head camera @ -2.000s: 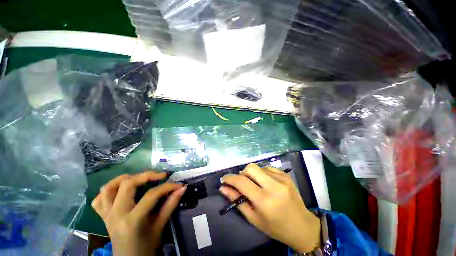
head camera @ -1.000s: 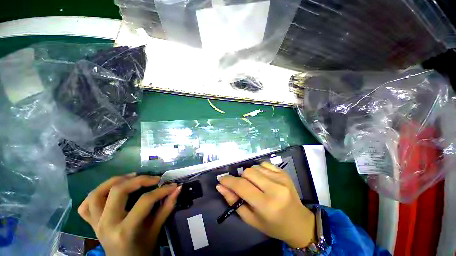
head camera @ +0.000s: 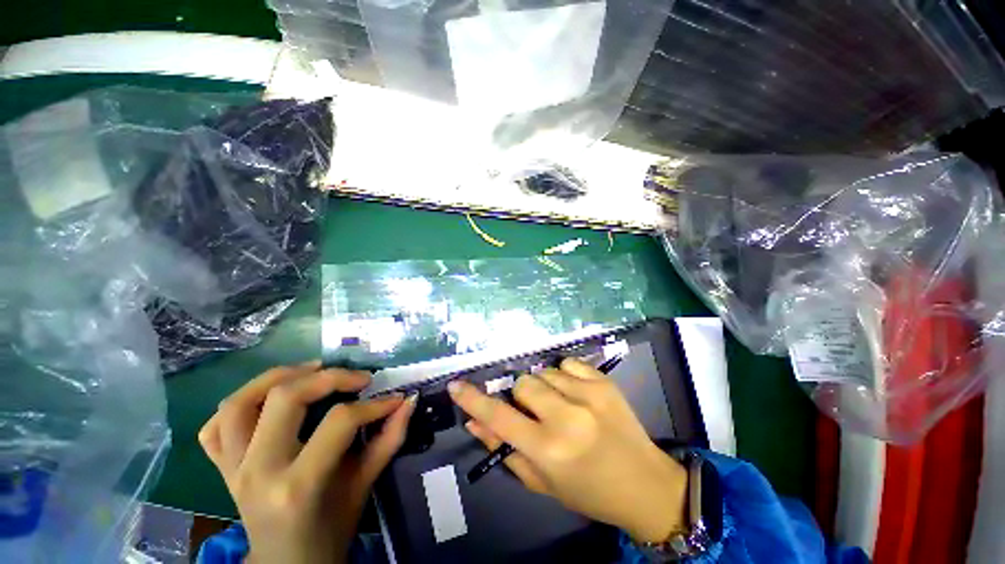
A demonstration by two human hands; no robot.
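Note:
The dark tablet back housing [head camera: 573, 485] lies tilted in front of me, with a pale rectangular patch inside. A small black part [head camera: 433, 421] sits at its upper left corner. My left hand [head camera: 303, 457] grips that corner, with thumb and fingertips close together beside the black part; anything between them is hidden. My right hand [head camera: 573, 441] holds a thin dark pen-like tool [head camera: 490, 463] across the palm, and its index fingertip touches the housing's top edge just right of the black part. A white foam sheet [head camera: 709, 380] shows under the housing's right edge.
A clear strip with small pale pieces [head camera: 485, 308] lies above the housing. A clear bag of black parts [head camera: 231, 220] is at left, a crumpled bag [head camera: 771, 253] at right over red and white foam trays [head camera: 937, 485]. A small bag [head camera: 551, 182] lies before clear ribbed trays [head camera: 793, 77].
My right hand has shifted left, its index fingertip now nearer the corner and the black part. My left hand stays at the corner. The view has shifted slightly.

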